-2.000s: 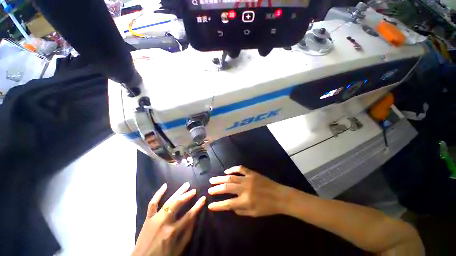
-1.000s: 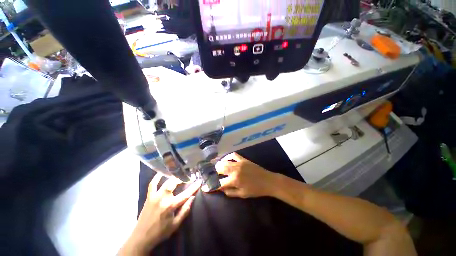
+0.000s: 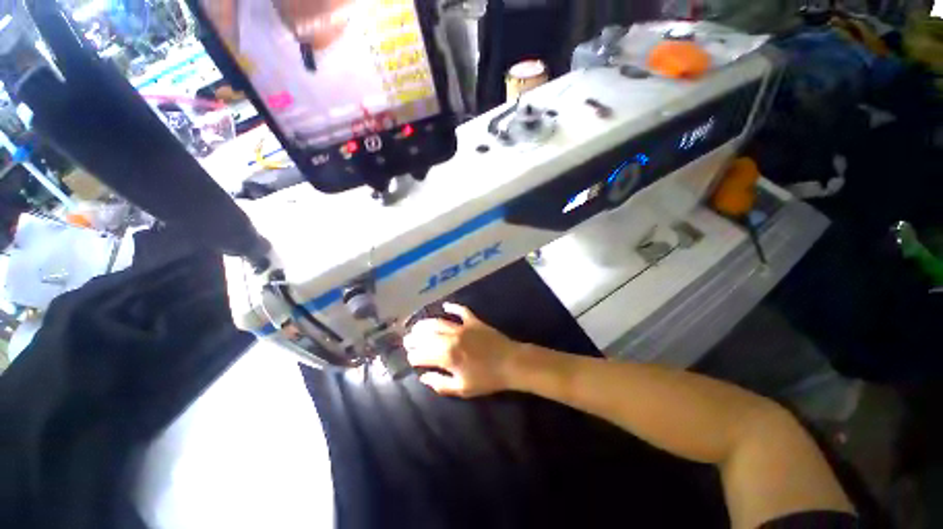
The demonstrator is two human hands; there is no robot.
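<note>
Black cloth (image 3: pixel 465 455) lies on the machine bed under the white sewing machine head (image 3: pixel 414 248) with a blue stripe. My right hand (image 3: pixel 460 351) rests on the cloth just right of the needle area (image 3: pixel 364 370), its fingers bent and somewhat apart, with no hold on the cloth visible. The fingertips are close to the dark metal part at the head's lower end, which partly hides them. The needle and presser foot cannot be made out clearly. My left hand is out of the picture.
A lit smartphone (image 3: pixel 341 83) stands above the arm. A thick dark tube (image 3: pixel 134 155) slants at upper left. A black cloth heap (image 3: pixel 93 362) lies left of the white table surface (image 3: pixel 248 444). Orange items (image 3: pixel 679 59) are at the machine's right end.
My left hand has left the cloth and the picture. My right hand stays beside the needle area. The view has turned, so the phone and machine appear further left and tilted.
</note>
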